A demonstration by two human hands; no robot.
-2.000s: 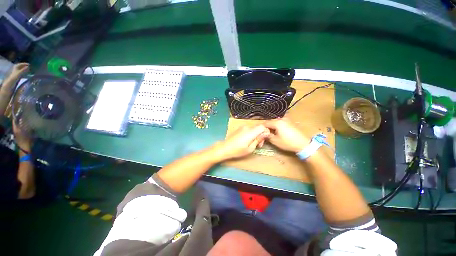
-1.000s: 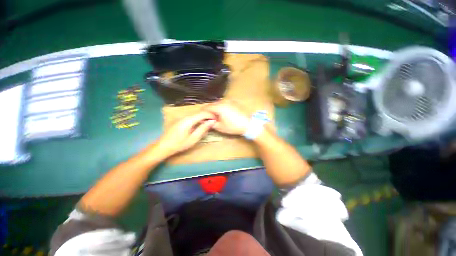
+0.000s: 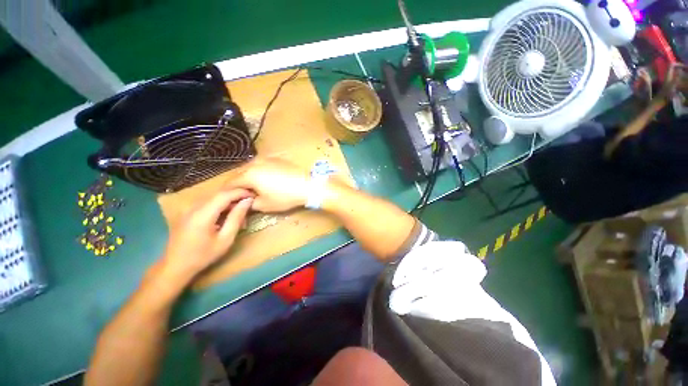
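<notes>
My left hand [image 3: 202,232] and my right hand [image 3: 275,185] meet over the tan work board [image 3: 290,113], just in front of the black fan. Their fingertips touch. Whatever is between the fingers is hidden. My right wrist wears a light blue wrist strap [image 3: 320,185]. A pale circuit board strip [image 3: 264,223] lies on the board, partly under my hands. A loose pile of small yellow-and-black components [image 3: 98,219] lies on the green mat to the left.
The black fan [image 3: 177,154] stands at the board's back left. A tip cleaner tub [image 3: 353,111], a soldering station [image 3: 422,124] with a green reel [image 3: 445,56] and a white desk fan [image 3: 532,64] stand right. A component tray [image 3: 13,234] lies far left. Another person's arm shows far right.
The view has swung to the right and tilted, bringing the white desk fan and another person's arm into view. My hands stay together over the board.
</notes>
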